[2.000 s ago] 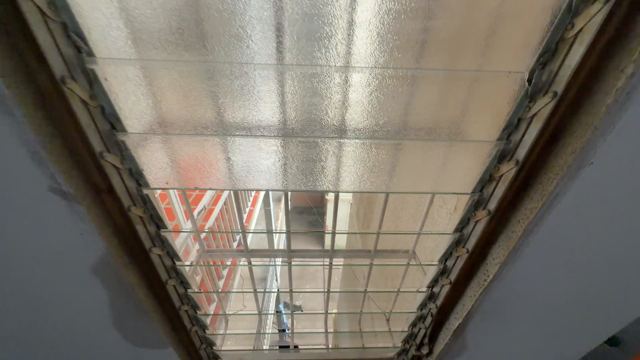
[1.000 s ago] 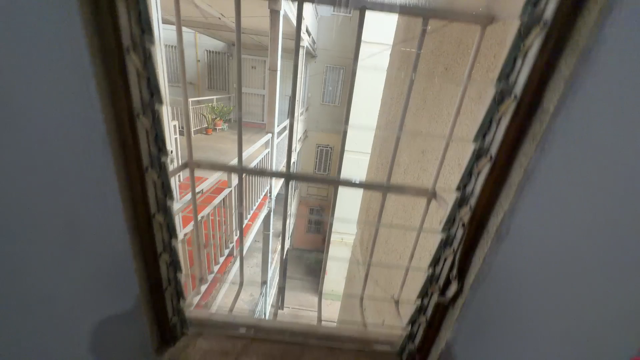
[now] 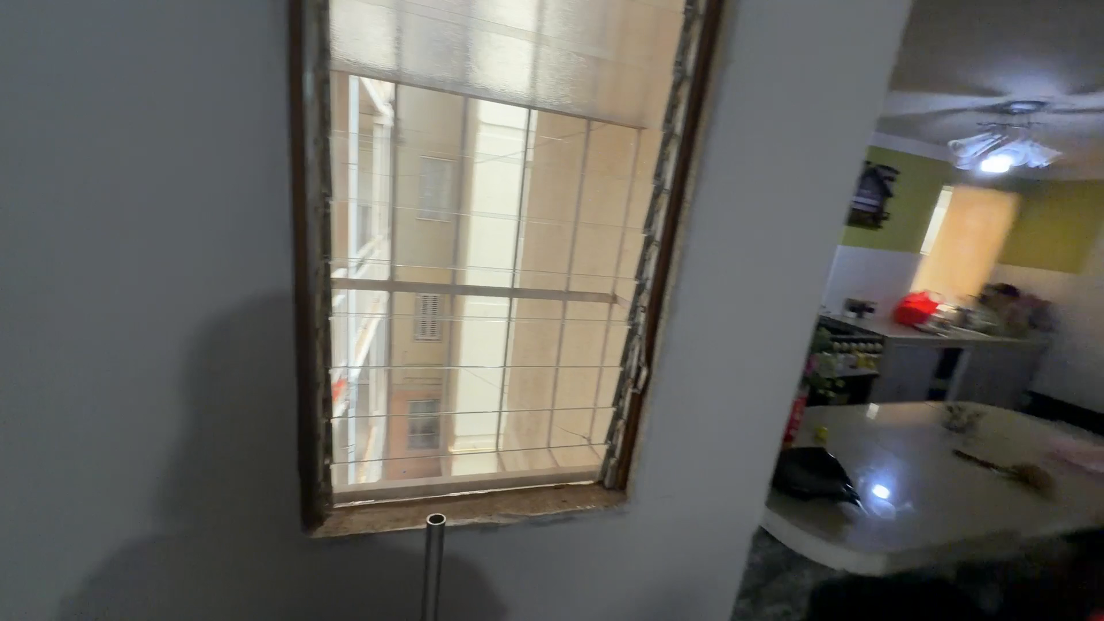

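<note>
Neither my left hand nor my right hand is in view. Straight ahead is a louvred glass window (image 3: pixel 483 371) in a brown frame, frosted in its upper part and clear lower down, with metal bars outside. Its brown sill (image 3: pixel 483 509) looks rough along the lower edge. The open top end of an upright metal tube (image 3: pixel 435 561) rises from the bottom edge of the view, in front of the wall below the sill. What supports the tube is out of view.
A grey wall (image 3: pixel 172 216) surrounds the window. To the right, a glossy pale table (image 3: pixel 906 535) holds a black item (image 3: pixel 815 474). Beyond it, a kitchen counter (image 3: pixel 957 332) carries a red bag-like item (image 3: pixel 916 308). A lit ceiling fan (image 3: pixel 1022 108) hangs above.
The view has swung widely, so the kitchen, the table and the metal tube now show beside or below the window. No hand appears in any frame.
</note>
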